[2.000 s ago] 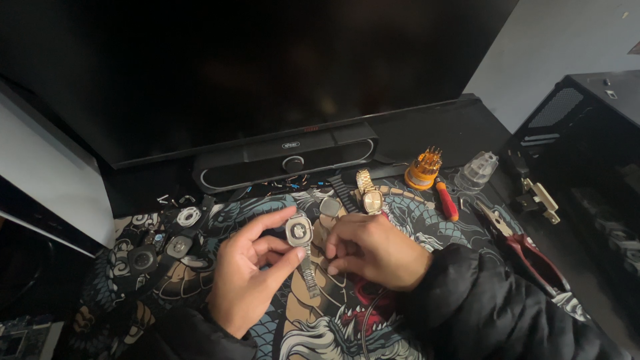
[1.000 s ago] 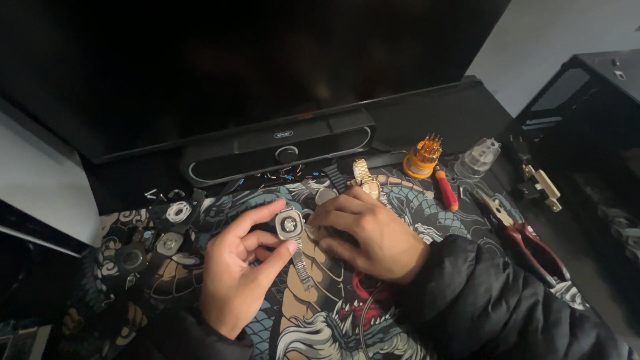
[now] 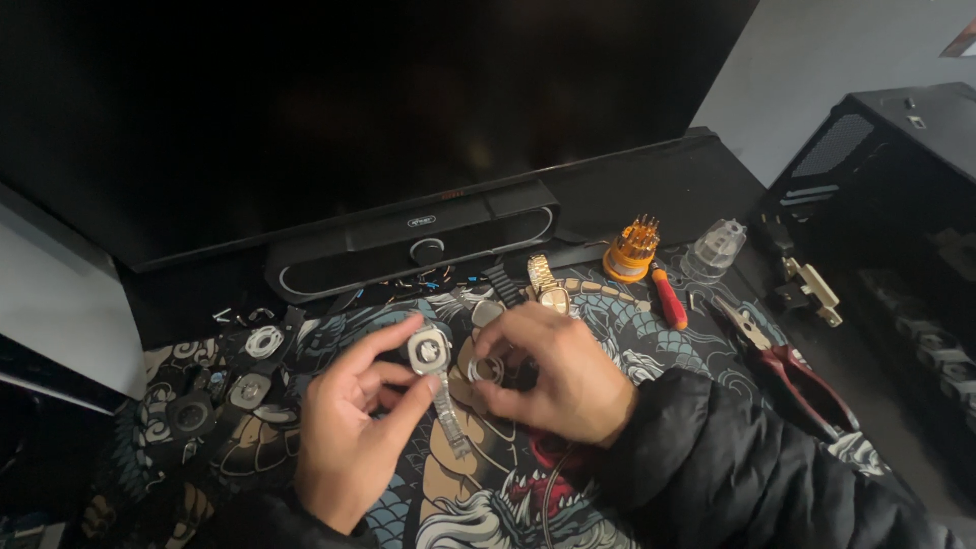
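Observation:
My left hand [image 3: 366, 419] holds an open metal watch case [image 3: 428, 350] between thumb and fingers, its round opening facing up and its steel link bracelet [image 3: 455, 427] hanging down toward the mat. Just to the right, my right hand [image 3: 557, 374] pinches a small clear ring-like part [image 3: 486, 369] between thumb and forefinger, apart from the case. Beyond the right hand lie a gold-coloured wristwatch [image 3: 553, 299] and a dark watch strap [image 3: 502, 285] with a round-cornered grey piece [image 3: 488, 312] beside it.
A soundbar [image 3: 423, 245] stands below a monitor [image 3: 366, 114]. On the right are an orange bit holder [image 3: 631, 252], a clear cover [image 3: 714, 252], a red-handled screwdriver [image 3: 671, 299] and pliers [image 3: 793, 374]. Watch parts [image 3: 249, 390] and a coiled white cable [image 3: 264, 342] lie left on the patterned mat [image 3: 465, 503].
My right hand was over the mat by the gold watch; it now shows a clear ring-like part between its fingertips. My left hand still holds the watch case.

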